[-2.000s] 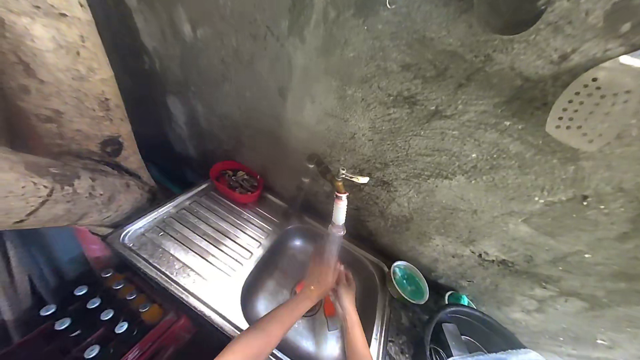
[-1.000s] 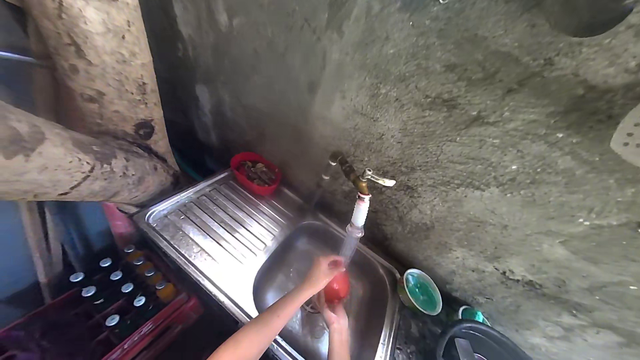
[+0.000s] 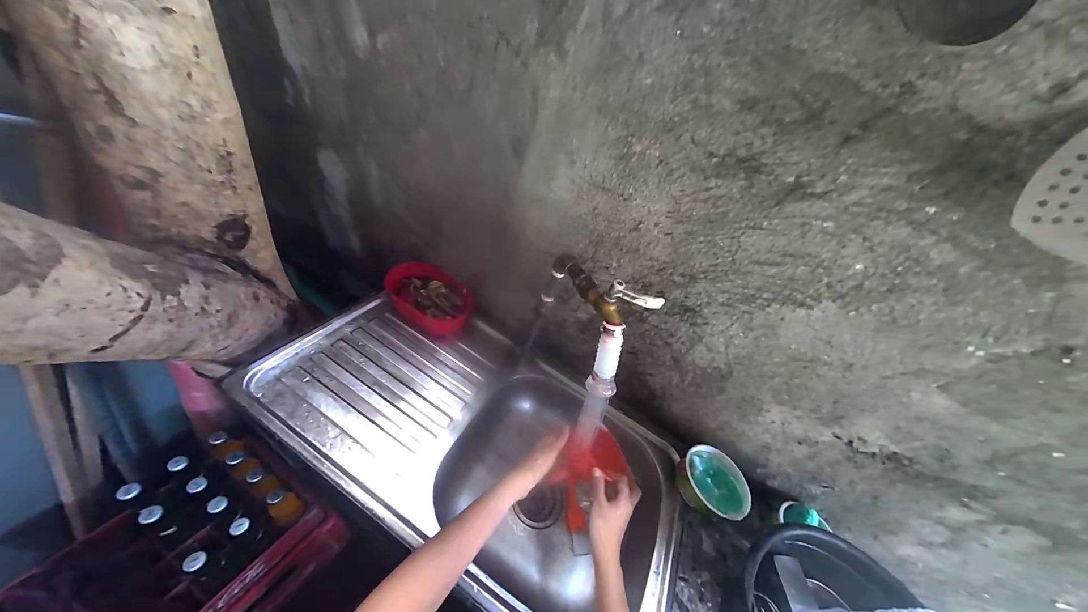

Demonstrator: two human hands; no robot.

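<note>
Water runs from the brass tap [image 3: 609, 308] through a white spout extension [image 3: 608, 353] onto a red object [image 3: 605, 455], perhaps a bowl, over the steel sink basin [image 3: 484, 450]. My left hand [image 3: 544, 459], blurred, is at the left side of the red object; its fingers are partly hidden by the blur and water. On the right, my right hand [image 3: 614, 501] has its fingertips at the lower edge of the red object. Beneath, near the drain [image 3: 538, 507], lies an orange-red thing [image 3: 577, 508] with a pale end, which may be a knife or peeler.
A red plastic bowl [image 3: 429, 299] of scraps stands on the ribbed drainboard [image 3: 365, 374]. Right of the sink are a green-lined bowl [image 3: 718, 482] and a black tub [image 3: 829, 544]. Capped bottles in a crate [image 3: 280, 552] stand lower left; wooden trunks [image 3: 127, 297] rise above them.
The red object, which looked compact and rounded a second ago, now shows wider under the stream. My hands have moved apart around it. The orange-red thing near the drain is now visible.
</note>
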